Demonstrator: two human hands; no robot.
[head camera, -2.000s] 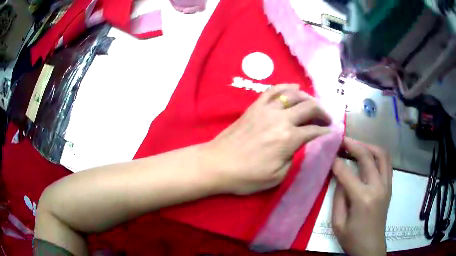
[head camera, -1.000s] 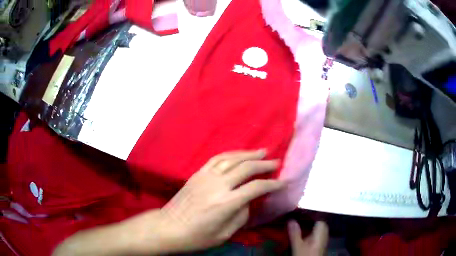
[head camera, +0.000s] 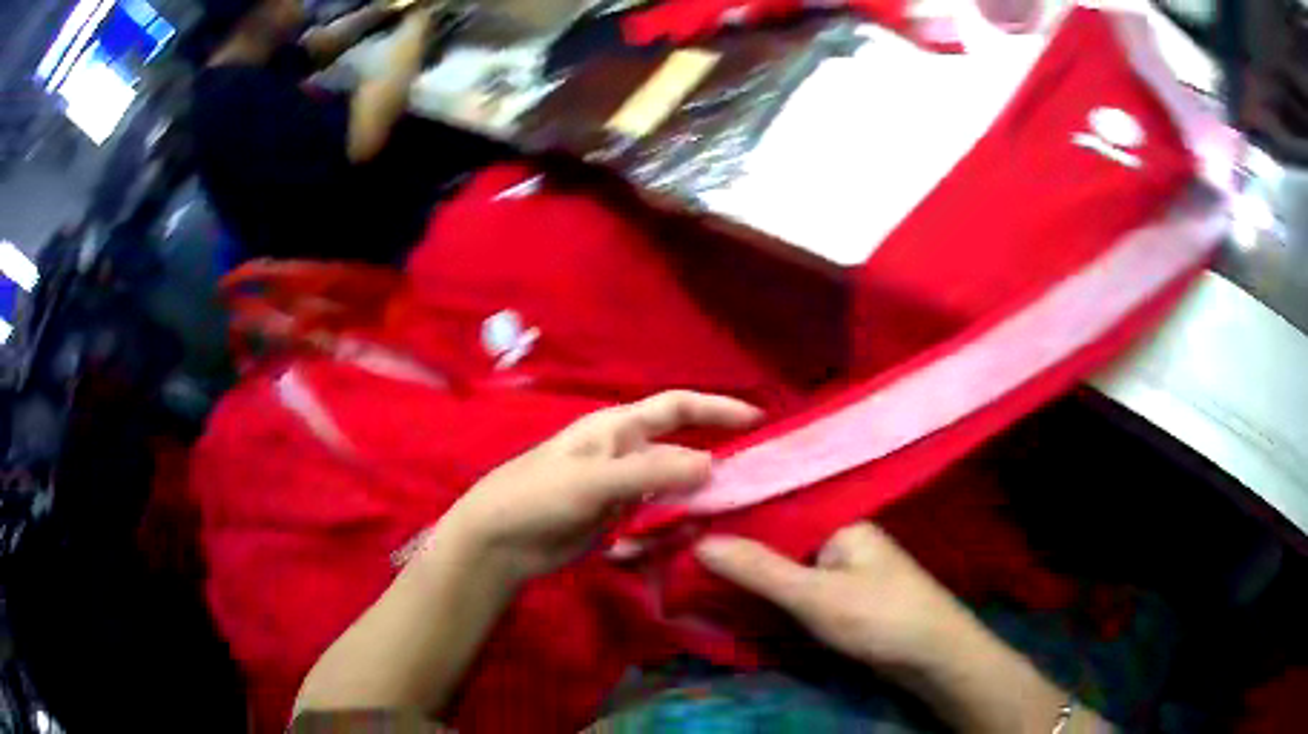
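Note:
A red garment panel (head camera: 990, 215) with a white round logo lies on the white table and hangs over its front edge towards me. A pink facing strip (head camera: 918, 380) runs along its edge, pulled out towards my lap. My left hand (head camera: 595, 466) holds the near end of the strip between thumb and fingers. My right hand (head camera: 861, 588) holds the red cloth just beside it, thumb on top. Most right fingers are hidden under the cloth. The image is somewhat blurred.
A pile of red panels (head camera: 474, 430) with a white logo lies at left and on the lap. The white table's edge (head camera: 1219, 387) runs down at right. Clear packaging with a cream label (head camera: 663, 92) and red pieces (head camera: 746, 17) lie at the back. Another person (head camera: 280, 136) is at upper left.
The view has swung left, so the machine has mostly left the picture. Both hands have moved off the table towards the lap and now hold the near end of the strip and cloth.

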